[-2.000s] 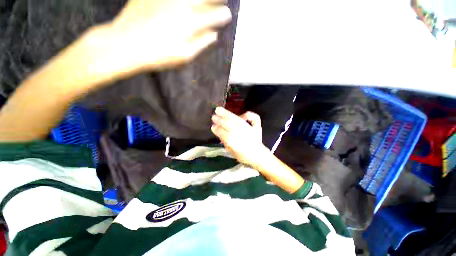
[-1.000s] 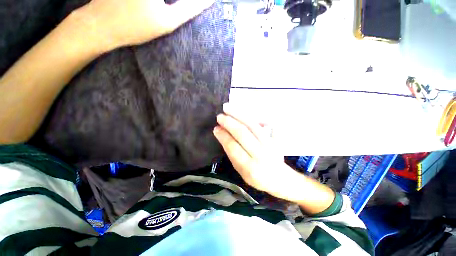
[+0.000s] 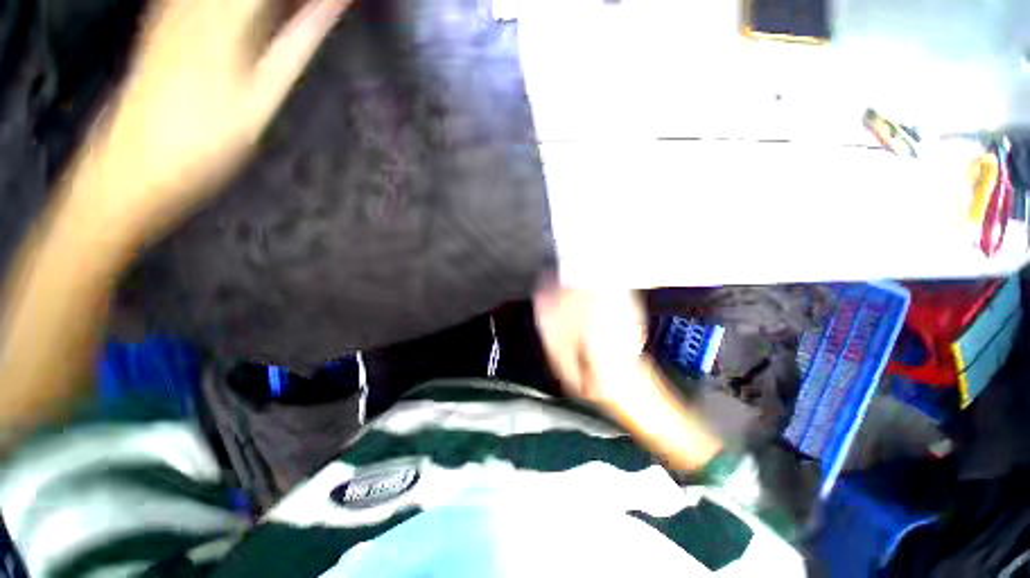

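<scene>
A dark grey-brown fabric panel (image 3: 384, 215) covers the left of the white table and hangs over its front edge. My left hand (image 3: 215, 90) is blurred and cut off by the top edge; it is over the fabric at upper left, and its grip cannot be made out. My right hand (image 3: 590, 333) is blurred at the fabric's lower right corner, by the table's front edge. Its fingertips touch the corner, but whether they pinch it is unclear.
The white table (image 3: 723, 215) bears a phone (image 3: 787, 19), small snips (image 3: 891, 132) and scissors with yellow-orange handles (image 3: 983, 186) beside red handles (image 3: 998, 215). Below are a blue basket (image 3: 864, 361) with dark cloth and a red crate (image 3: 932, 327).
My left hand has moved left over the fabric. My right hand has moved down and slightly right with the fabric's corner. The view has shifted, and the table items appear higher and further left.
</scene>
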